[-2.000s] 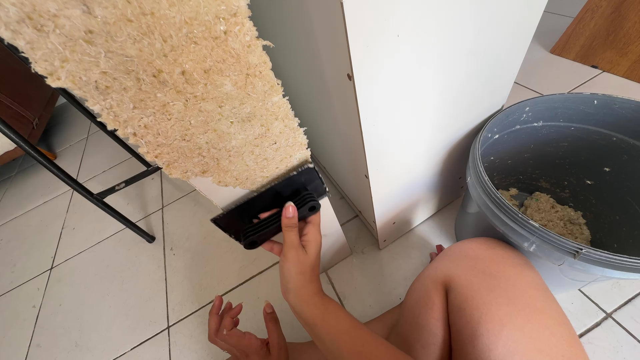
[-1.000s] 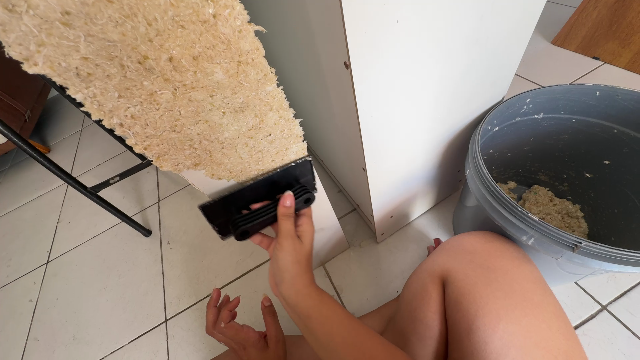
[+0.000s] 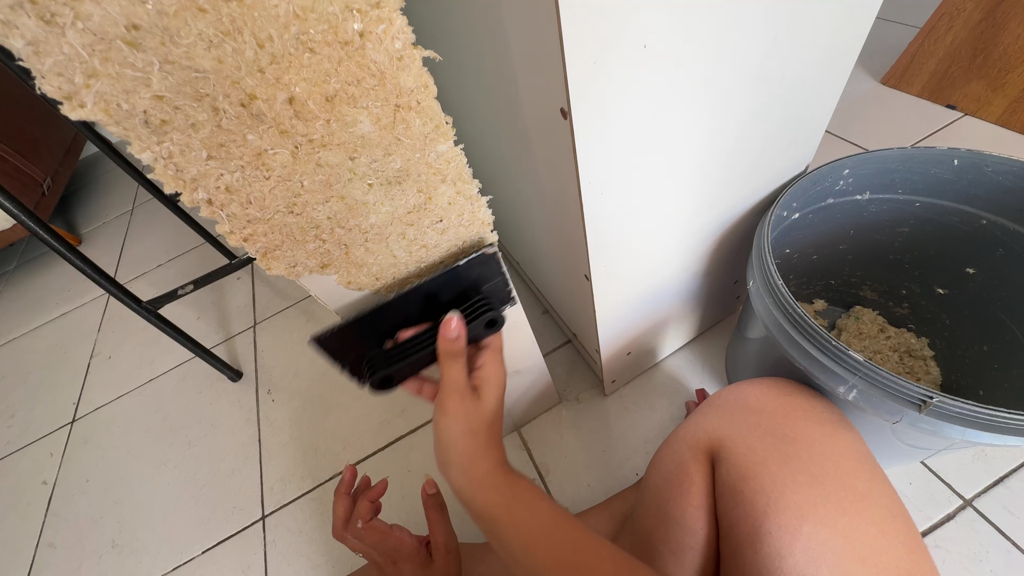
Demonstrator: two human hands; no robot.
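My right hand (image 3: 464,384) grips the ribbed handle of a black plastic trowel (image 3: 416,316). The trowel's upper edge meets the lower end of a thick, beige, fibrous plaster layer (image 3: 296,136), which covers most of a white panel (image 3: 520,376). The panel's bare lower part shows under and beside the trowel. Low in the view, my left hand (image 3: 392,520) is held palm up with its fingers apart and nothing in it; small bits cling to it.
At the right stands a grey plastic bucket (image 3: 768,320) with a clump of the fibrous mix (image 3: 888,348) inside. A white cabinet (image 3: 704,160) rises behind the panel. Black metal legs (image 3: 120,288) stand at the left; a wooden board (image 3: 968,64) lies top right. My bent knee is beside the bucket.
The trowel has shifted slightly and its tilt has varied against the lower edge of the fibrous layer. My left hand has stayed about where it was.
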